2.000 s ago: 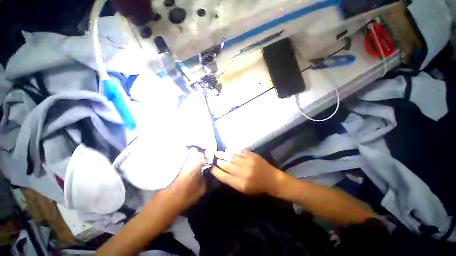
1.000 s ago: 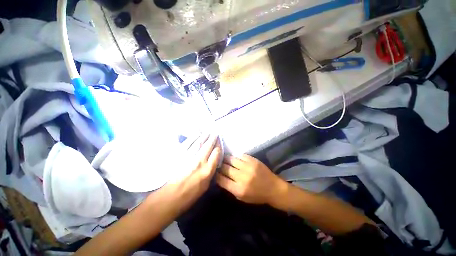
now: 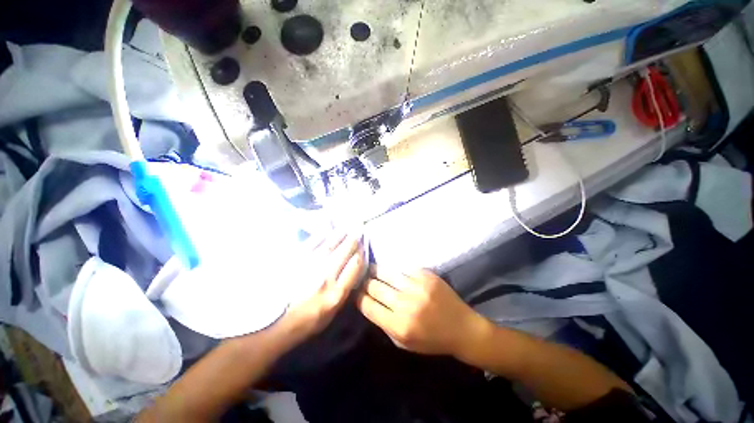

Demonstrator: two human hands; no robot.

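A light grey fabric panel [image 3: 240, 289], washed white by the lamp, lies on the machine bed left of and below the needle area. My left hand [image 3: 335, 285] rests on its right edge, fingers extended towards the presser foot [image 3: 360, 178]. A thin dark seam edge [image 3: 366, 248] runs between my hands. My right hand [image 3: 413, 310] pinches the cloth at this edge with curled fingers, close beside my left fingertips. The exact needle point is lost in the glare.
The off-white machine head [image 3: 463, 49] spans the top. A lamp with blue sleeve [image 3: 169, 219] stands left. Right are a smartphone [image 3: 493, 149] with white cable, blue-handled snips [image 3: 589, 130] and red scissors [image 3: 656, 99]. A rounded grey piece [image 3: 128, 326] and heaped fabric [image 3: 58, 182] lie left.
My left hand has gone from gripping the edge low down to lying extended on the cloth. My right hand stays by the edge. The camera view has shifted, showing more of the machine head.
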